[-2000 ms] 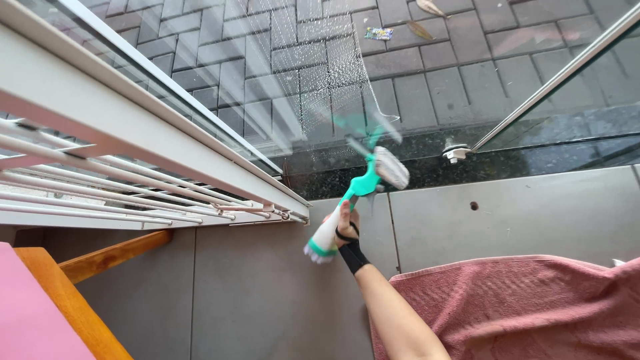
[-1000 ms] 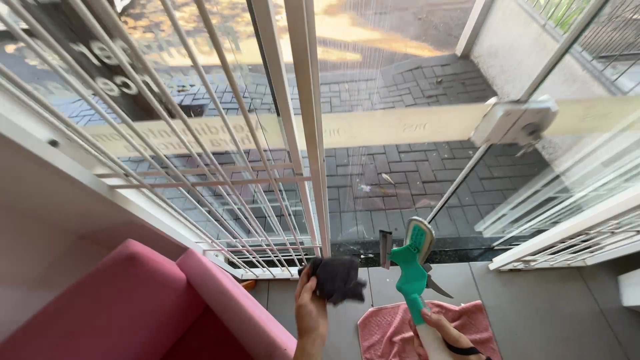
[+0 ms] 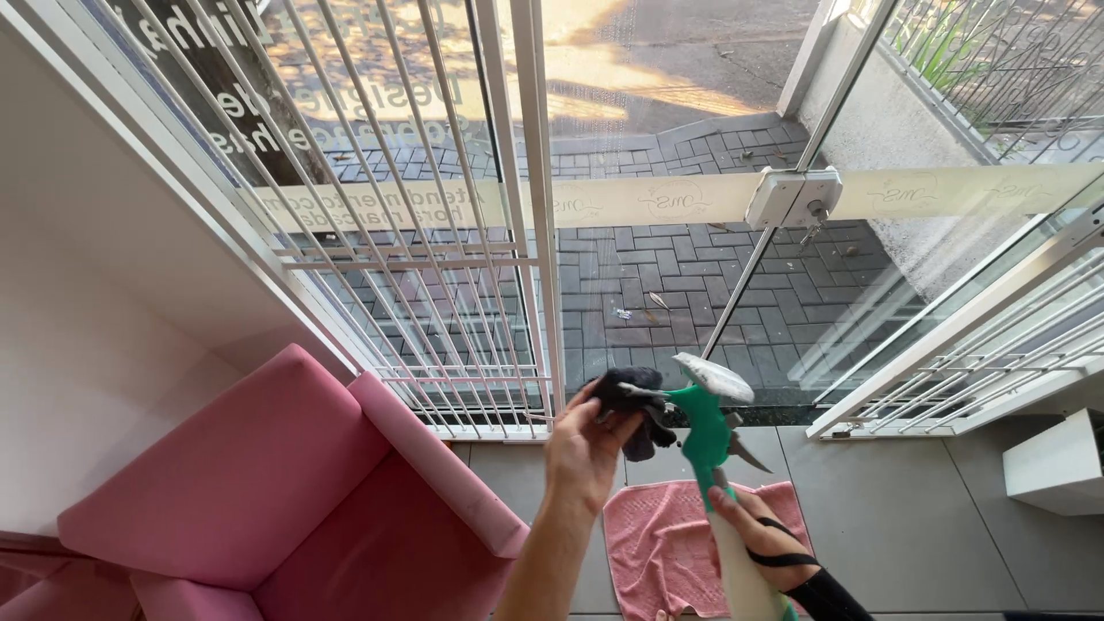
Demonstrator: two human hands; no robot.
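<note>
My left hand [image 3: 586, 440] grips a bunched black cloth [image 3: 634, 444], which touches the blade side of a green and white spray window squeegee [image 3: 705, 431]. The squeegee's handle is in my right hand [image 3: 759, 530], with a black strap around that hand and a black covering at the wrist. A white pad [image 3: 716, 378] forms the other side of the tool's head. Beyond both hands stands a glass door [image 3: 638, 285]. Below them, a pink towel [image 3: 660, 543] lies on the grey tiled floor.
A pink armchair [image 3: 233, 483] stands at the left, beside a white barred gate [image 3: 414, 310]. Another white barred gate [image 3: 975, 362] is at the right, near a white planter-like box [image 3: 1056, 461]. A white door lock [image 3: 793, 198] with keys sits on the glass.
The view has risen from the floor to the whole door. My left hand, unseen two seconds ago, holds the black cloth, now against the squeegee head. The squeegee has stayed in my right hand.
</note>
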